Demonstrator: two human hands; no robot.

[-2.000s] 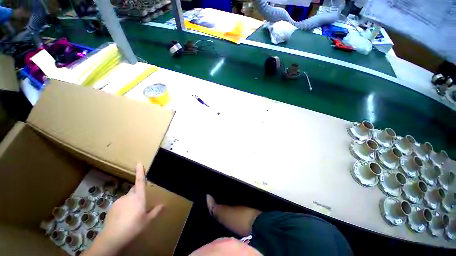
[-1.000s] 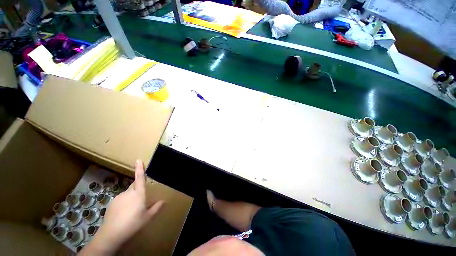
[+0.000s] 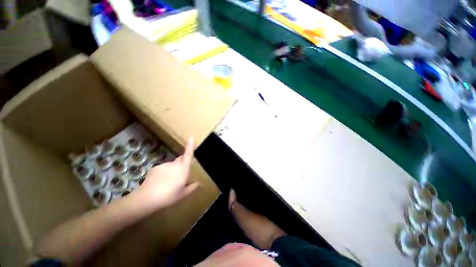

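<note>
My left hand [image 3: 169, 180] is over the near right side of the open cardboard carton [image 3: 68, 99], index finger pointing up to the edge of the raised flap [image 3: 164, 86], thumb apart. It holds nothing visible. Pale flanged housings [image 3: 119, 166] stand upright in rows inside the carton; my hand and forearm hide some. My right hand [image 3: 233, 201] looks small and dim, hanging low between the carton and bench; its fingers are unclear. More housings [image 3: 438, 229] stand clustered at the right end of the pale bench [image 3: 313, 167], cut off by the picture's edge.
A tape roll [image 3: 223, 74], a pen [image 3: 261, 96] and yellow strips [image 3: 180, 28] lie on the bench. Dark units [image 3: 391, 113] with leads sit on the green belt [image 3: 334, 88] behind. A metal post [image 3: 203, 18] rises at the bench's back. Another carton [image 3: 26, 39] stands upper left.
The view has turned left and blurred, so the carton shows more fully and the bench housings sit lower right. My left hand keeps its place at the flap. The belt units appear farther right.
</note>
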